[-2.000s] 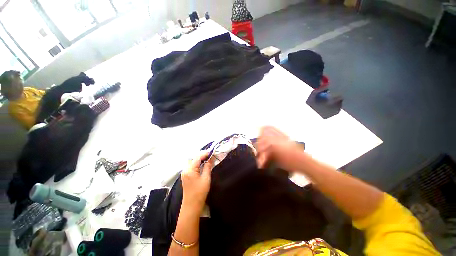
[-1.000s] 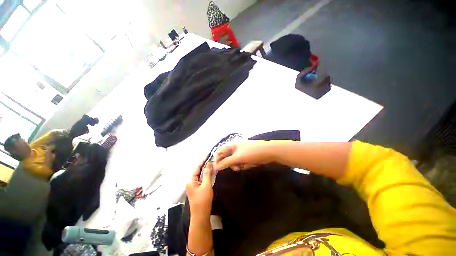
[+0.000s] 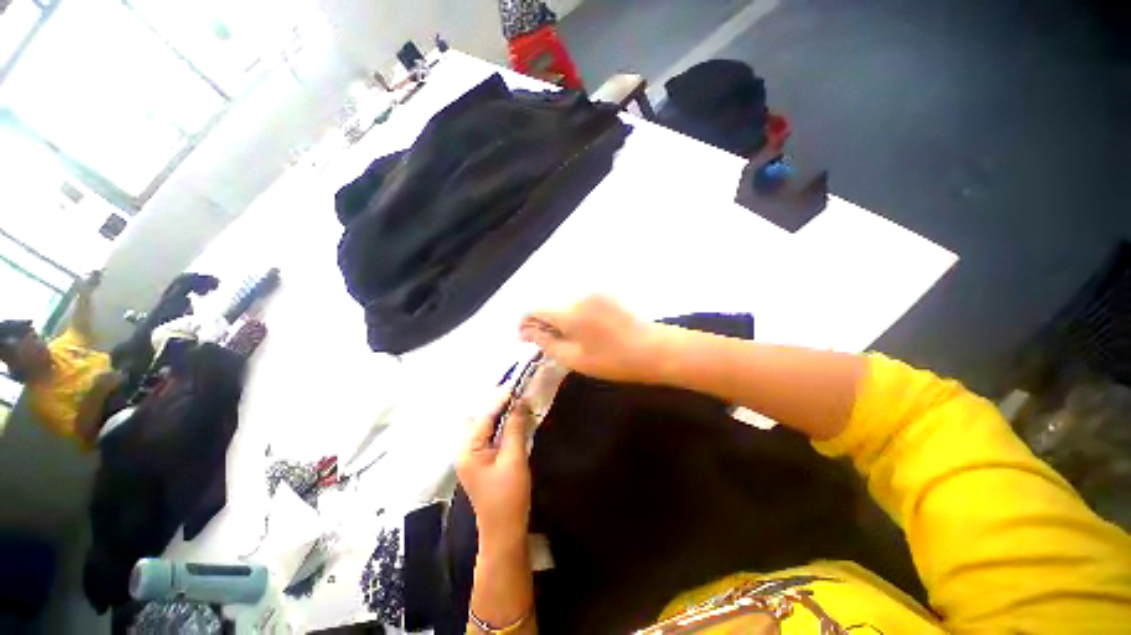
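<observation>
A black garment point(image 3: 695, 484) lies over my lap and the near table edge. My left hand point(image 3: 500, 465) pinches the garment's opening between thumb and fingers, where a pale strip point(image 3: 542, 387) shows along the edge. My right hand point(image 3: 593, 337) is at the upper end of this strip with its fingers bent together. Whether it pinches the edge, a needle or thread is too small to tell.
A black garment pile point(image 3: 478, 205) lies mid-table on the white table point(image 3: 695, 242). A dark box point(image 3: 784, 196) stands at the far edge. A grey-green bottle point(image 3: 201, 581), small black trims point(image 3: 382, 573) and scraps lie left. A person in yellow point(image 3: 65, 378) sits across.
My right hand first came in from the right to the pale strip beside my left hand, then moved up to its upper end. My left hand still holds the edge. The view has shifted.
</observation>
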